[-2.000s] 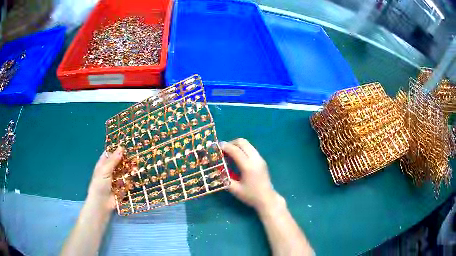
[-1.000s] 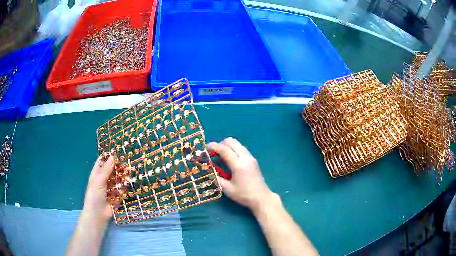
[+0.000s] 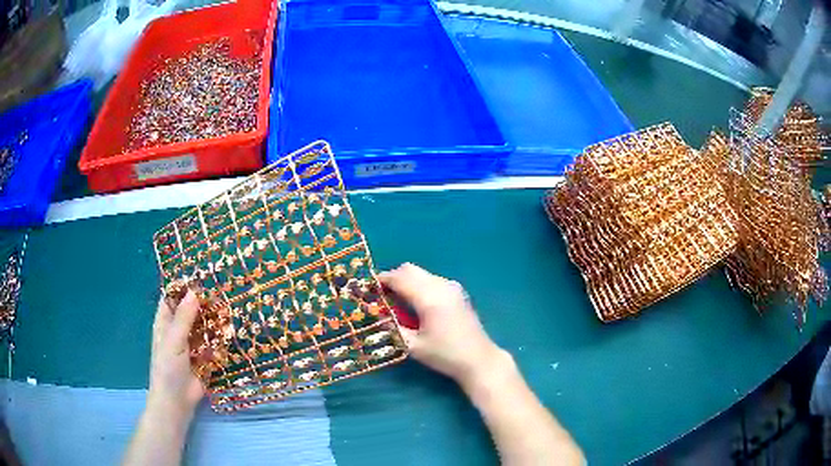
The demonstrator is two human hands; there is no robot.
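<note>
A copper-gold sprue frame (image 3: 282,273) with rows of small shiny parts is held tilted above the table in front of me. My left hand (image 3: 178,350) grips its left edge, thumb on the near face. My right hand (image 3: 437,319) is at its right edge, closed around the red-handled side cutters (image 3: 405,317). Only a bit of the red handle shows; the jaws are hidden behind or among the frame's parts, so I cannot tell whether they are open.
A red bin (image 3: 118,164) of small plated parts and blue bins (image 3: 392,86) (image 3: 538,91) line the far edge. Another blue bin (image 3: 46,136) is far left. A stack of sprue frames (image 3: 647,223) and a heap of runners (image 3: 774,218) lie right. A pale work cloth (image 3: 273,432) lies at the near edge.
The view has shifted, so bins and stack sit slightly further left. The sprue frame stays held between both hands with its tilt slightly changed. The right hand stays at its right edge with the cutters.
</note>
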